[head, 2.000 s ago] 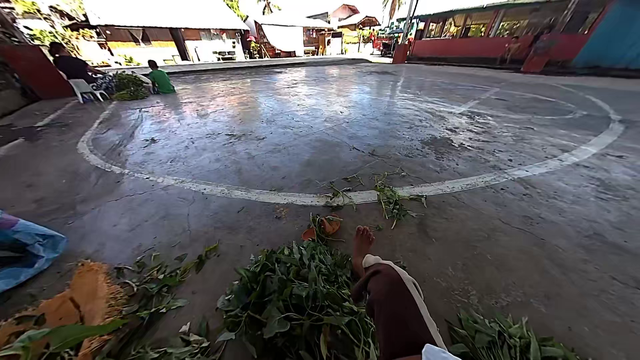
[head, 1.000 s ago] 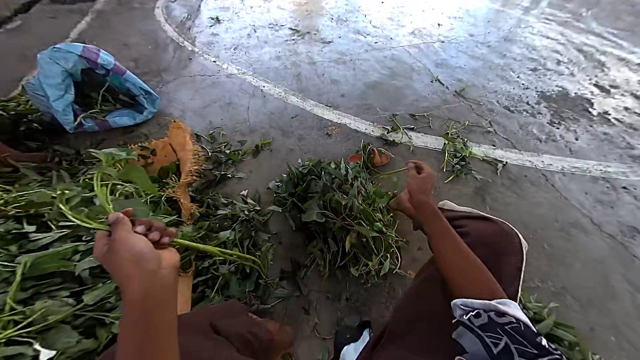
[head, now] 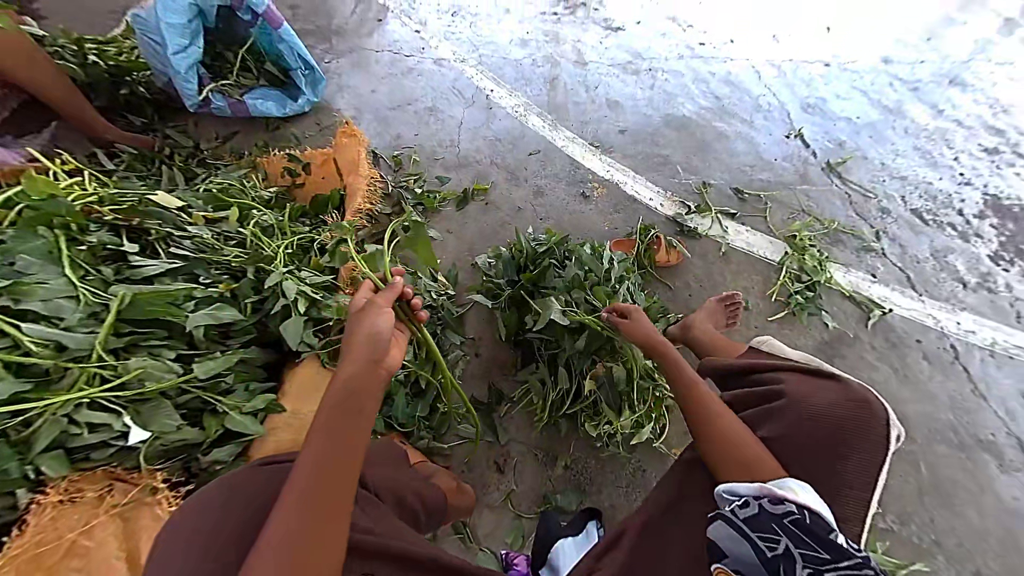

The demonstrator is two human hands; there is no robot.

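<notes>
My left hand [head: 380, 324] is closed around several long green leafy stems [head: 436, 360], whose bare ends hang down to the right. At the upper right edge of a leafy pile [head: 576, 344] on the concrete, my right hand [head: 636, 324] pinches a thin green sprig [head: 588, 320] between thumb and fingertips. A much larger heap of leafy greens [head: 160, 296] lies on an orange woven sack [head: 296, 408] at the left. Cut leaves and stems [head: 424, 400] are strewn between that heap and the pile.
A blue woven sack [head: 280, 100] with greens in it stands open at the upper left, near another person's arm [head: 64, 88]. An orange sandal [head: 668, 251] lies behind the pile. Loose sprigs [head: 804, 272] lie across a white painted line [head: 608, 164]. My bare foot [head: 716, 316] is beside the pile.
My right hand has moved from beyond the pile's right side onto its leaves. My left hand still holds stems. The view has swung down and left from the court.
</notes>
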